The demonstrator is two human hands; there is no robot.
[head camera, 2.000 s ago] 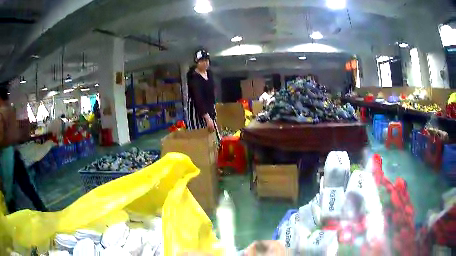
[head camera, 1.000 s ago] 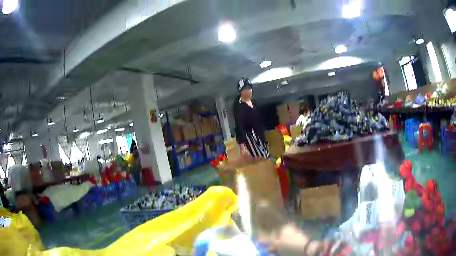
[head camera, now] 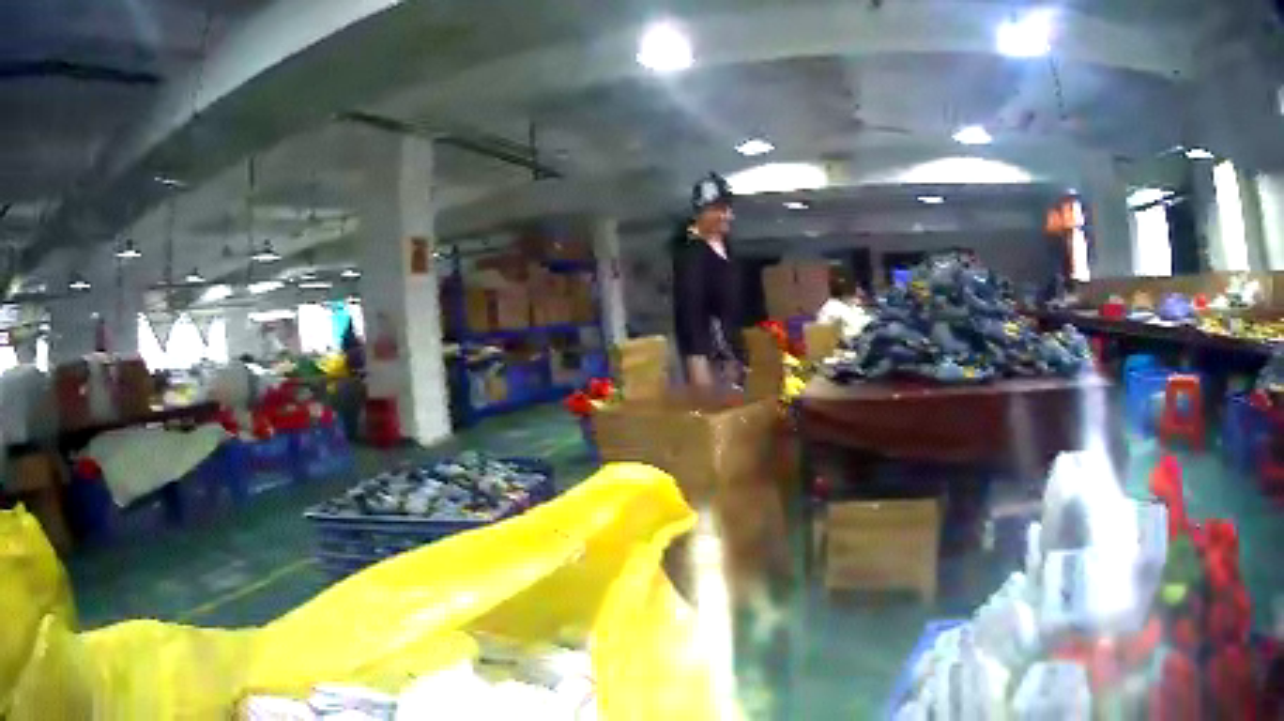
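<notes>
A large yellow woven sack [head camera: 423, 563] stands open at the bottom left, its edge folded up towards me. White sewn pieces [head camera: 479, 690] lie inside it, cut off by the lower picture edge. White lettered plush pieces [head camera: 1084, 563] are piled at the lower right, with red plush parts [head camera: 1211, 606] beside them. Neither of my hands shows in the picture. A bright glare blurs the area right of the sack.
A blue crate [head camera: 423, 533] of small grey pieces stands on the green floor. A person [head camera: 715, 296] stands behind cardboard cartons [head camera: 690, 444]. A table [head camera: 943, 416] bears a dark grey-blue heap. A carton [head camera: 880, 547] and red stool [head camera: 1180, 409] stand farther right.
The forearm and hand low in the middle, and the white and blue blurred thing beside them, have left the picture. The view has levelled and the sack's white contents show again.
</notes>
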